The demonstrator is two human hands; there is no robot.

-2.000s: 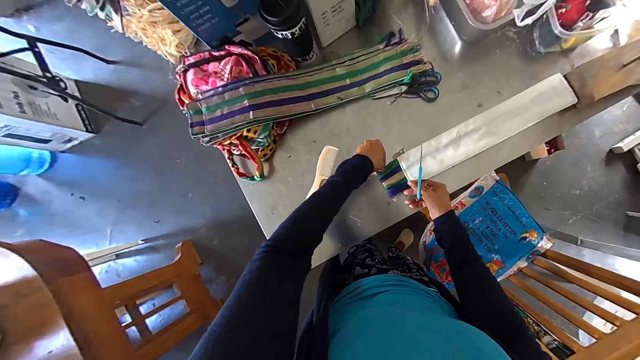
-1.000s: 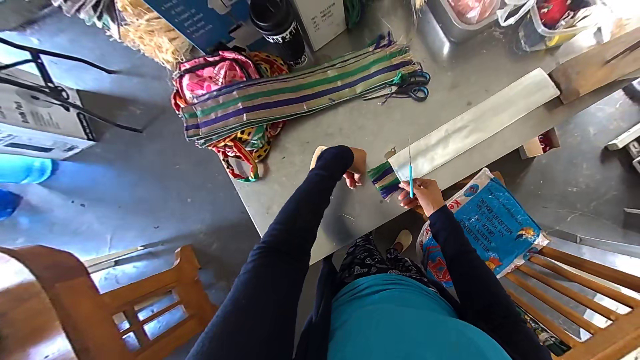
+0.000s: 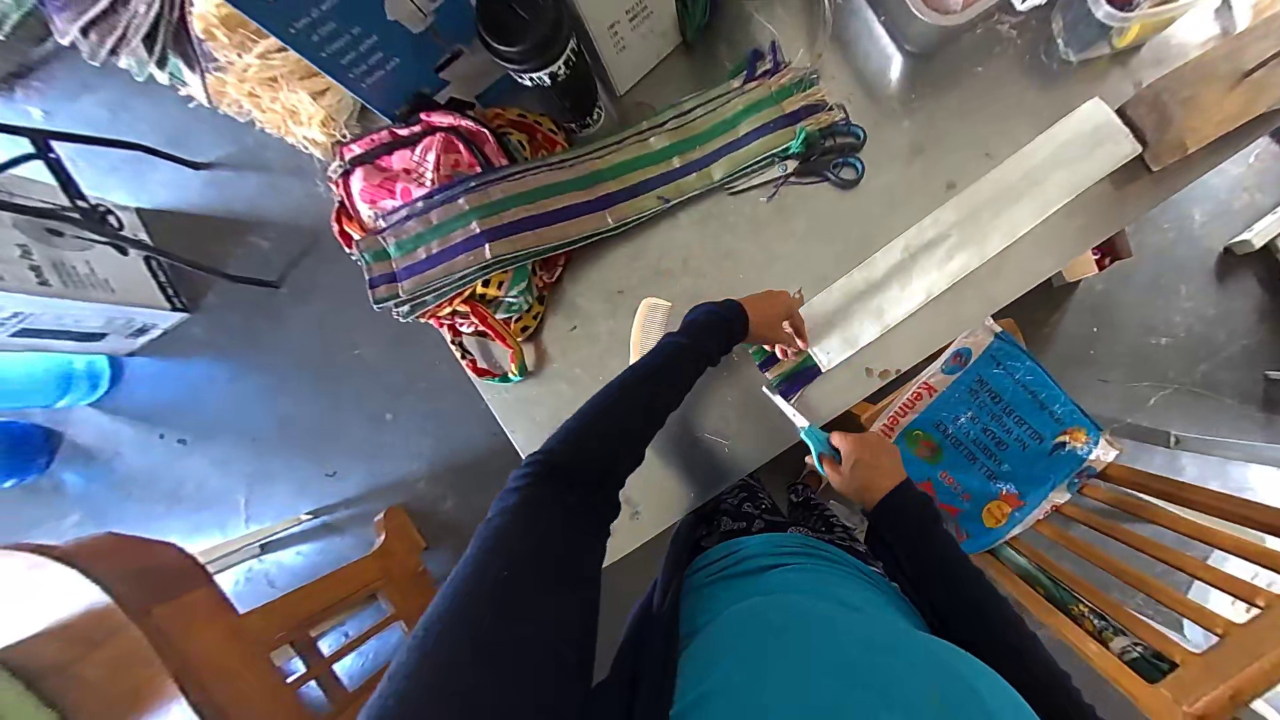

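Observation:
My right hand (image 3: 866,468) holds teal-handled scissors (image 3: 803,425), their blades pointing up and left beside the striped fringe (image 3: 793,374) of a woven strip. That fringe sticks out from the near end of a long pale flat board or sheet (image 3: 975,235). My left hand (image 3: 773,322) touches the fringe and the corner of the pale piece; its fingertips are partly hidden. A pale comb (image 3: 650,328) lies left of it, partly behind my sleeve. Striped woven strips (image 3: 600,185) lie farther back, with dark-handled scissors (image 3: 838,168) at their right end.
A pink patterned bag (image 3: 420,165) lies beneath the woven strips. Behind stand a black-lidded cup (image 3: 550,65) and boxes. A wooden board (image 3: 1200,95) adjoins the pale piece. A blue printed sack (image 3: 1000,440) rests on a slatted wooden chair (image 3: 1180,560) at the right.
My left hand has moved right, back to the fringe. The scissors in my right hand have come away from the pale piece's end and moved toward the table's near edge.

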